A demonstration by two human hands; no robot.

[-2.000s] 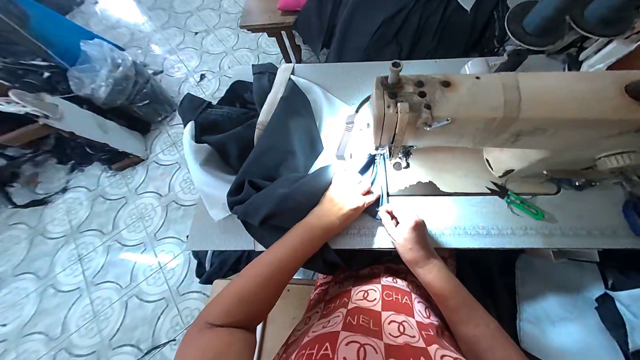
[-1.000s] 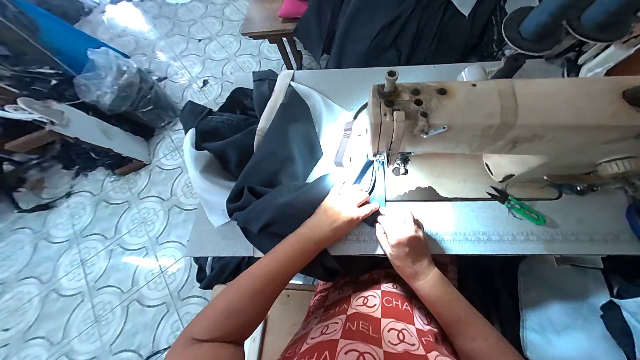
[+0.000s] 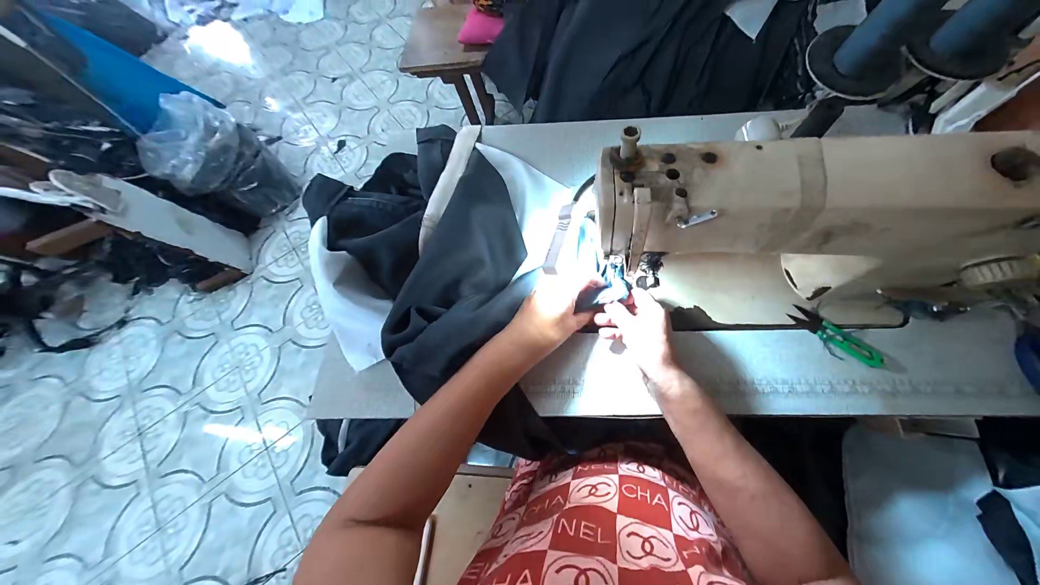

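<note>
Dark fabric with white lining [image 3: 463, 252] lies bunched on the left of the sewing table and hangs over its front edge. Just in front of the needle area of an industrial sewing machine [image 3: 731, 195], my left hand [image 3: 556, 309] grips a dark part of this fabric. Close beside it on the right, my right hand [image 3: 642, 329] pinches the fabric's edge with thumb and fingers. Bright lamplight washes out the cloth near the presser foot, so its exact fold is hard to see.
Green-handled thread snips [image 3: 849, 343] lie on the table [image 3: 764, 382] right of my hands. Large thread cones [image 3: 890, 49] stand at the back right. Behind the table are dark cloth [image 3: 650, 61] and a wooden stool [image 3: 443, 41]. A plastic-wrapped bundle [image 3: 203, 154] stands at the left.
Both hands have moved up toward the needle area, the right one most plainly. The strip of fabric that ran down from the needle is now gathered between my fingers.
</note>
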